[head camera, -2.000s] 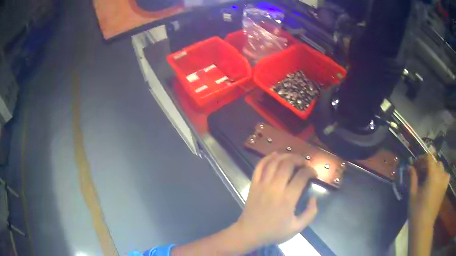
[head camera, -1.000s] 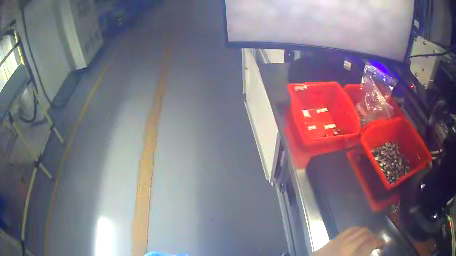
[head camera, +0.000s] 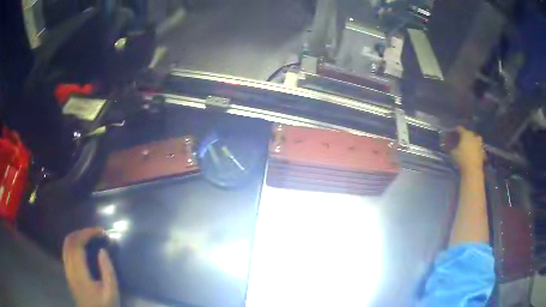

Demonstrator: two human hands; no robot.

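Note:
My left hand is at the lower left, its thumb and fingers curled round a small black rounded object over the black mat. A single red-brown plate lies at the mat's back edge. A block of stacked red-brown plates stands right of it. My right hand is stretched far right beside the metal rail, its fingers at a small dark reddish thing. Blur hides whether it grips that.
A round blue item lies between single plate and stack. A long silvery rail runs behind them. A red bin edge and dark microscope parts are at the left. Strong glare covers the bench before the stack.
The view has swung right, from bins and floor to the stack and rail. The plate seen beside my left hand earlier is no longer there. My right arm now reaches far right.

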